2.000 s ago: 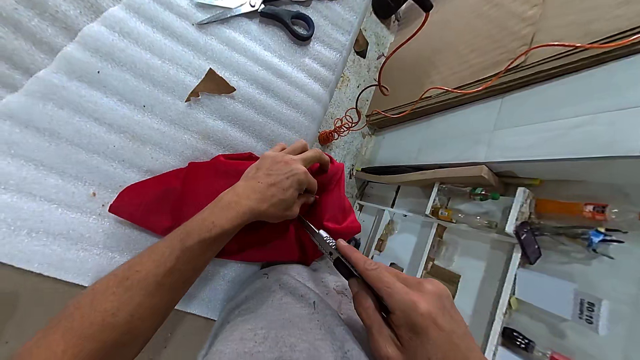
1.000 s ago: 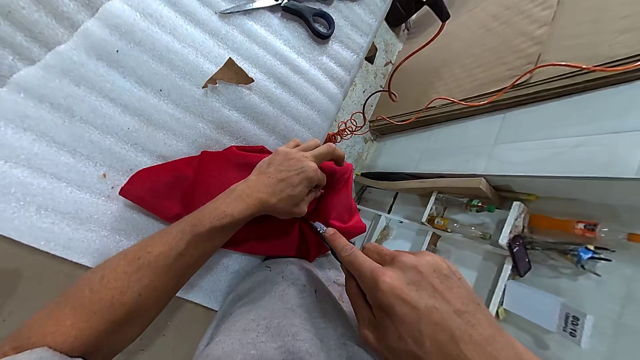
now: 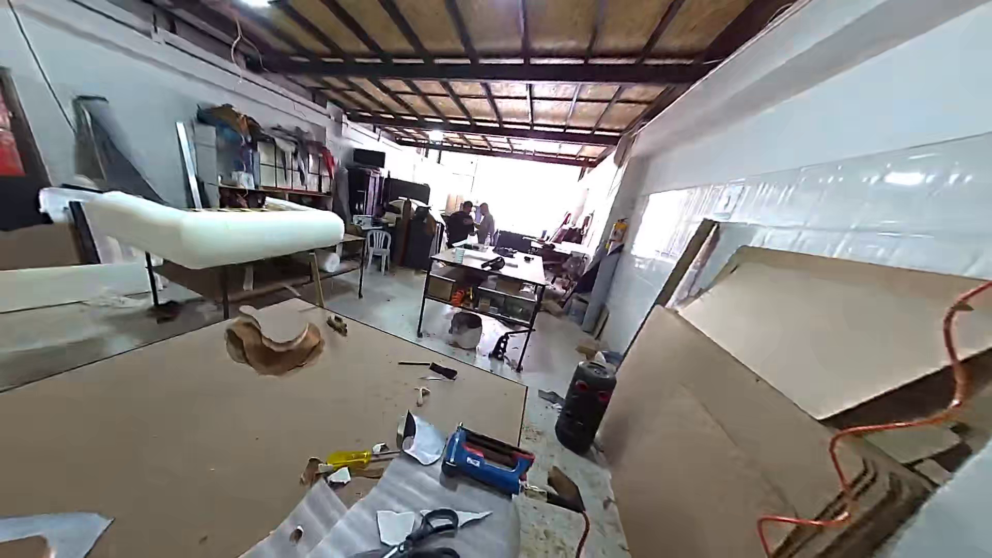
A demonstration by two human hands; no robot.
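Neither of my hands shows in the head view at this moment, and the red fabric is out of sight too. Lowest in the picture, black-handled scissors point(image 3: 430, 533) lie on white foam sheet point(image 3: 364, 515) at the edge of a brown-topped workbench point(image 3: 194, 418). A blue staple gun point(image 3: 487, 461) rests just beyond them, joined to an orange air hose. To its left are a yellow-handled screwdriver point(image 3: 350, 459) and a curled piece of white material point(image 3: 422, 439). Farther back on the bench lie a black-handled tool point(image 3: 442, 371) and a curved brown piece point(image 3: 273, 347).
Brown boards point(image 3: 697, 434) lean at the right, with an orange hose point(image 3: 845, 446) over them. A black cylindrical container point(image 3: 587, 407) stands on the floor beyond the bench. A second worktable point(image 3: 496, 263) and two people point(image 3: 471, 223) are farther off. White padded furniture point(image 3: 225, 232) stands left.
The view has swung up sharply from the lap to the room. Both hands, the red fabric and the knife-like tool, seen earlier, are now out of frame.
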